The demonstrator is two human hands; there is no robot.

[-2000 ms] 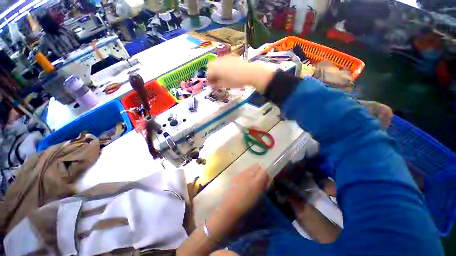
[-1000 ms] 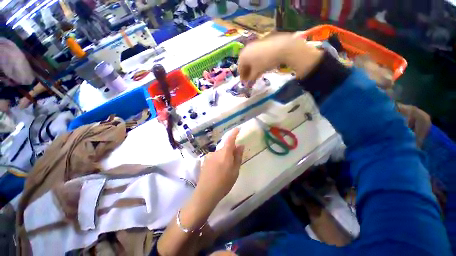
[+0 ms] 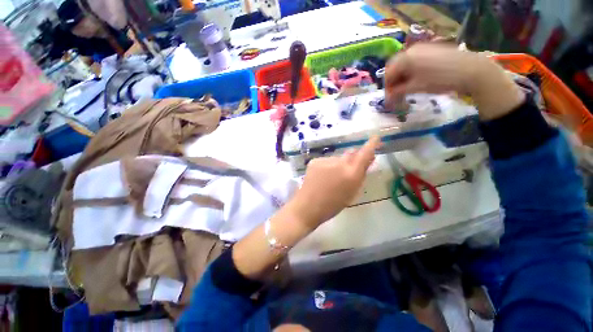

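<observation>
The white sewing machine head (image 3: 390, 130) with a blue stripe lies across the middle. My left hand (image 3: 331, 185) is in front of it, fingertips at its front face; whether it holds anything is hidden. It hides the needle area. My right hand (image 3: 426, 74) is blurred above the metal parts on top of the machine, fingers bent down; I cannot tell if it holds something. Brown cloth (image 3: 146, 120) with white pieces (image 3: 153, 211) attached lies in a heap left of the machine. Scissors (image 3: 416, 194) with green and red handles lie on the table in front of the machine.
Blue (image 3: 170, 89), red (image 3: 265, 78) and green (image 3: 357, 55) trays stand behind the machine. An orange basket (image 3: 553, 78) is at the right. A purple bottle (image 3: 214, 47) and other scissors (image 3: 252, 52) are on the table behind. A person (image 3: 84, 26) is at the upper left.
The view has turned, so the table and cloth appear further right and more level. My left hand has risen from the table's front edge to the machine's front. My right hand stays over the machine top.
</observation>
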